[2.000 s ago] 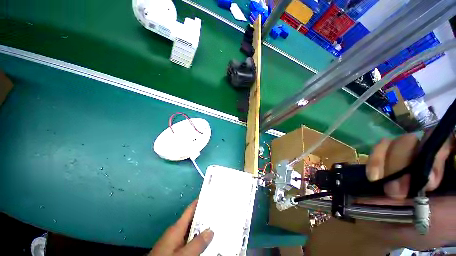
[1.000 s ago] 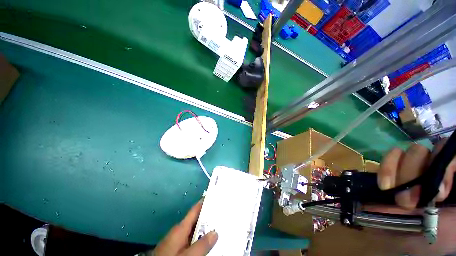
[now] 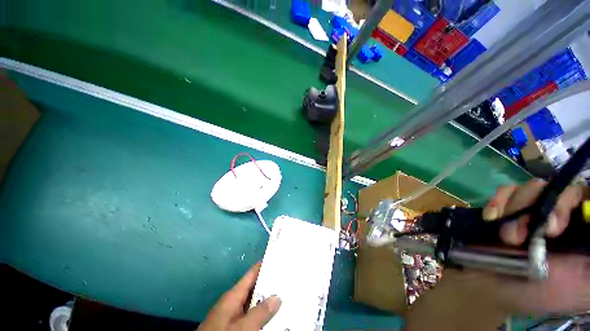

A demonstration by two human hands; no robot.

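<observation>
My left hand (image 3: 242, 309) holds the flat white housing (image 3: 296, 275) by its lower left side, thumb on top, on the green bench top. A thin lead joins it to the white head (image 3: 247, 186), which lies beyond it with a red wire loop. A small component with red wires (image 3: 348, 238) is at the housing's right edge. My right hand (image 3: 534, 210) grips the black screwdriver (image 3: 472, 226), blurred. Its metal nose (image 3: 383, 223) is over the parts carton, apart from the housing. The clear feed tube (image 3: 479, 143) curves down to the nose.
A wooden strip (image 3: 335, 142) crosses the belt, with black housings (image 3: 321, 103) against it. An open carton (image 3: 382, 278) of small wired components stands at right. A slanting metal post (image 3: 446, 97) stands beyond. A brown carton (image 3: 14, 123) is at far left, blue and red crates behind.
The screwdriver's nose has moved right, off the housing's edge. The white assembly that was on the belt near the wooden strip is gone from view. My left hand still holds the housing.
</observation>
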